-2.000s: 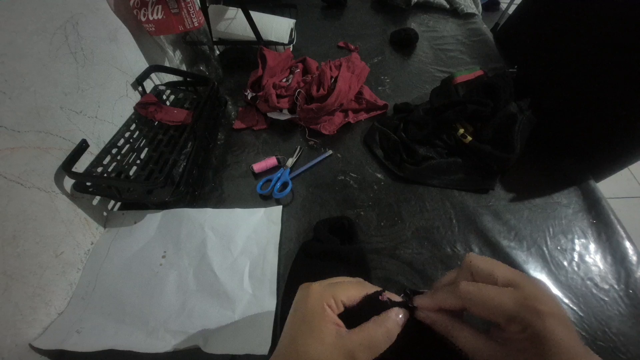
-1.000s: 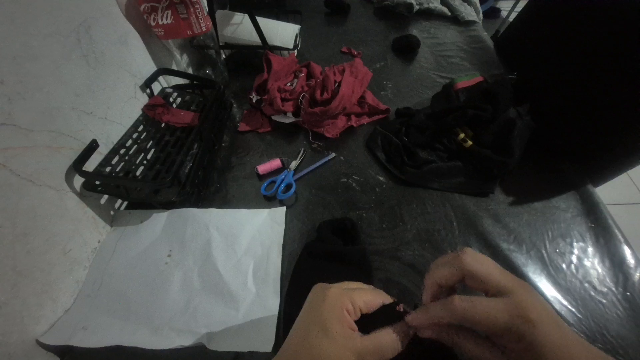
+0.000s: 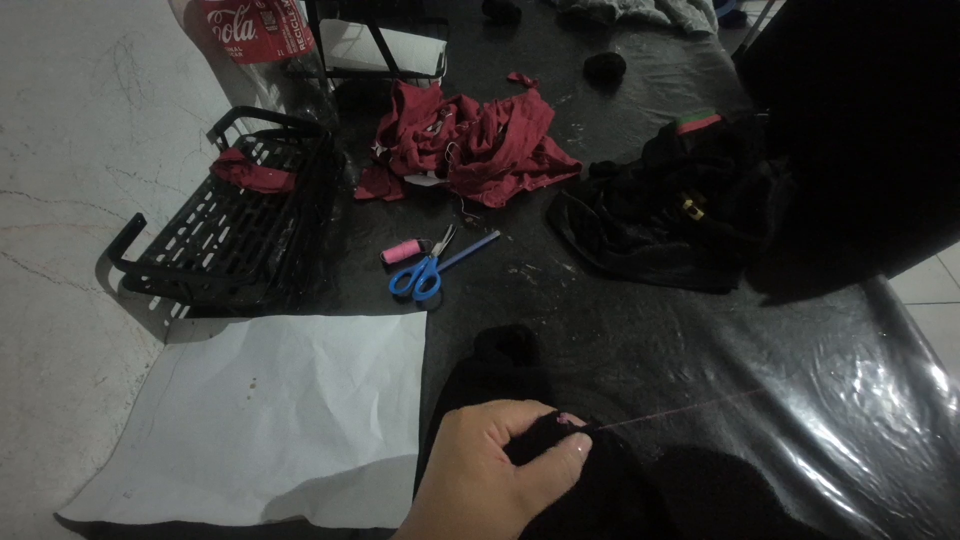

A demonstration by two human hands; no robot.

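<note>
At the lower middle of the head view, my left hand (image 3: pixel 502 469) pinches an edge of black fabric (image 3: pixel 544 442) between thumb and fingers. Small pink stitches show at the pinched edge. A thin pinkish thread (image 3: pixel 675 410) runs taut from there up to the right and fades over the shiny table cover. My right hand is out of the frame. Beyond the left hand lie blue-handled scissors (image 3: pixel 426 276), a spool of pink thread (image 3: pixel 402 251) and a slim blue stick (image 3: pixel 471 249), close together.
White paper (image 3: pixel 300 405) lies at the left, below a black slotted rack (image 3: pixel 217 232) holding a red scrap. Crumpled red cloth (image 3: pixel 480 142) sits behind the scissors, and a black cloth heap (image 3: pixel 660 217) at the right. A plastic bottle (image 3: pixel 259 45) stands at the back left.
My right hand, beside the left at the fabric in both earlier frames, has left the view. The thread now stretches out to the right. My left hand still pinches the fabric.
</note>
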